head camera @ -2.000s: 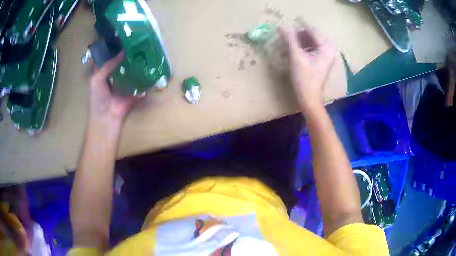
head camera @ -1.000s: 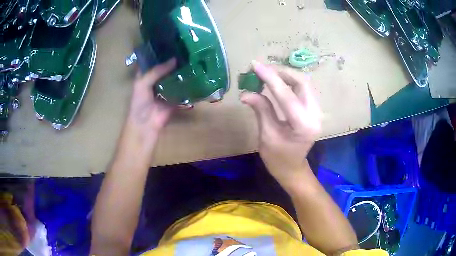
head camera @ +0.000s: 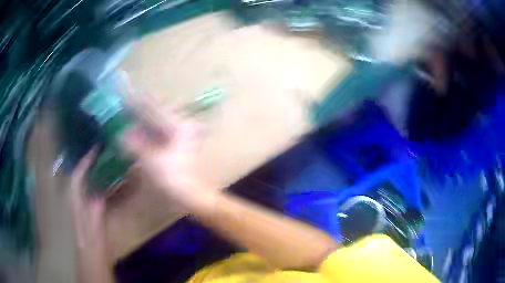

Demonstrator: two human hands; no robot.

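Note:
The frame is strongly blurred. A glossy green housing (head camera: pixel 111 160) is at the left, over the cardboard. My left hand (head camera: pixel 88 182) holds it at its near end. My right hand (head camera: pixel 160 141) is at the housing's right side, with its fingertips on or just in front of it. Whether the small dark green part is in my right fingers cannot be told. The pale green oval holder (head camera: pixel 210 97) lies on the cardboard (head camera: pixel 266 83), right of and beyond my right hand.
Blurred green housings (head camera: pixel 310 16) lie along the back, with more along the left. A blue crate (head camera: pixel 407 182) with dark parts and a pale ring stands below the table at the right. A person's hand or arm (head camera: pixel 439 72) shows blurred at the upper right.
The view has swung and blurred. My right hand has moved left, from beside the housing up to it. My left hand still holds the housing. The small green part no longer shows clearly.

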